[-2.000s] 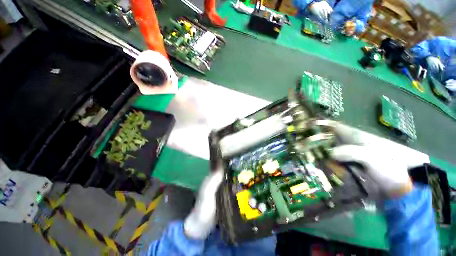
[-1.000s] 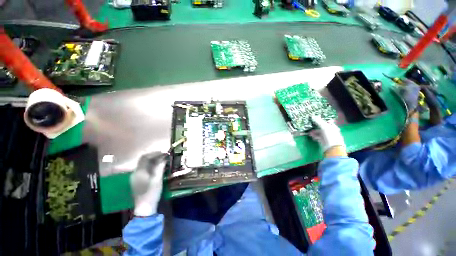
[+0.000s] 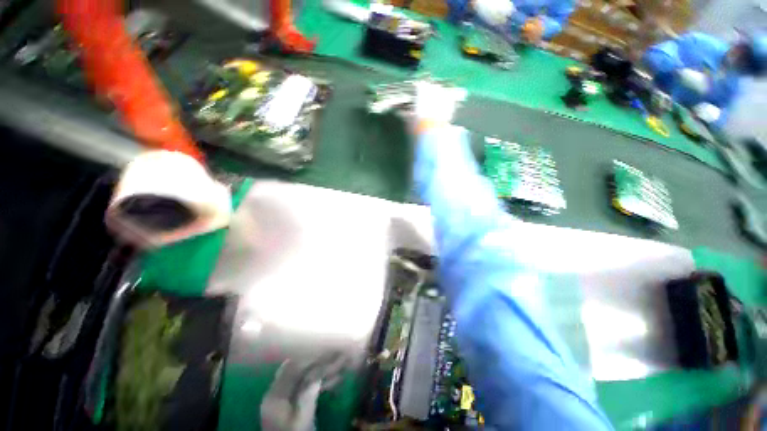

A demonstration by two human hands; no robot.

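My right hand (image 3: 436, 103), in a white glove, reaches over the conveyor and holds a circuit board (image 3: 391, 97) at its right part; both are blurred. The loaded dark pallet (image 3: 420, 358) lies on the bench edge with its long white bar; my right sleeve hides its right part. My left hand (image 3: 294, 396) is a grey-white blur left of the pallet, apart from it, and whether it holds anything cannot be told.
Two green boards (image 3: 523, 175) (image 3: 643, 195) and a loaded pallet (image 3: 261, 114) lie on the conveyor (image 3: 357, 143). A shallow tray (image 3: 198, 362) of olive pieces is at left, a parts bin (image 3: 683, 324) at right. The round white fitting (image 3: 172, 198) and orange-red duct (image 3: 126, 80) stand at left. People sit opposite.
My right hand has moved from the mat to the conveyor, and the board it touched has left the mat. My left hand has moved off the pallet's left edge. The camera view has shifted and tilted.
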